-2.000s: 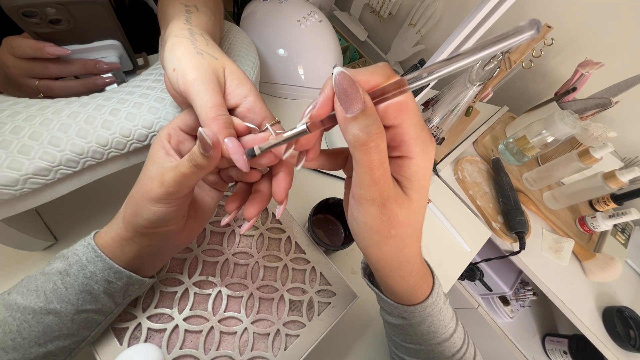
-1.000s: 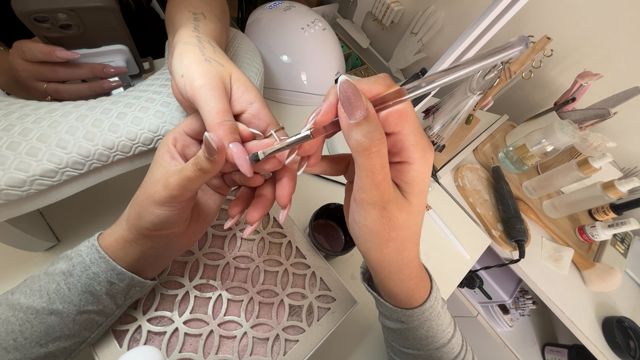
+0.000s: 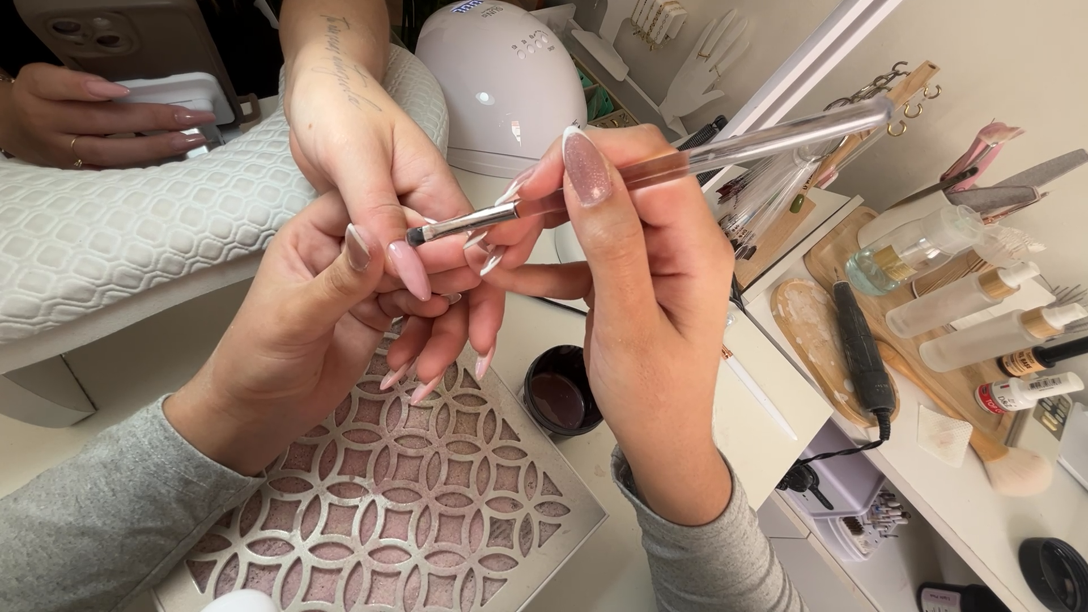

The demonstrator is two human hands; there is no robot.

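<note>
My right hand [image 3: 646, 246] holds a clear-handled nail brush [image 3: 463, 223] like a pen, its dark tip at the side of another person's thumb, near the base of the pink thumbnail [image 3: 410, 270]. From below and the left, my left hand [image 3: 297, 314] holds the fingers of that person's hand [image 3: 365, 144], which reaches in from the top, palm side partly up. The other nails of that hand point down, with pale tips. An open black jar [image 3: 561, 399] of dark pinkish product stands beneath, between my hands. Below both is a dust collector with a patterned metal grille [image 3: 374, 493].
A white nail lamp [image 3: 501, 85] stands behind the hands. At left, a quilted white armrest [image 3: 127, 229] lies under the person's other hand [image 3: 102, 119], beside a phone. To the right are a black nail drill handpiece [image 3: 863, 348] with cord, bottles [image 3: 952, 302] and a fluffy brush [image 3: 1011, 463].
The brush tip has shifted slightly from over the thumbnail toward the skin at its base and side. Both my hands keep nearly the same places and holds.
</note>
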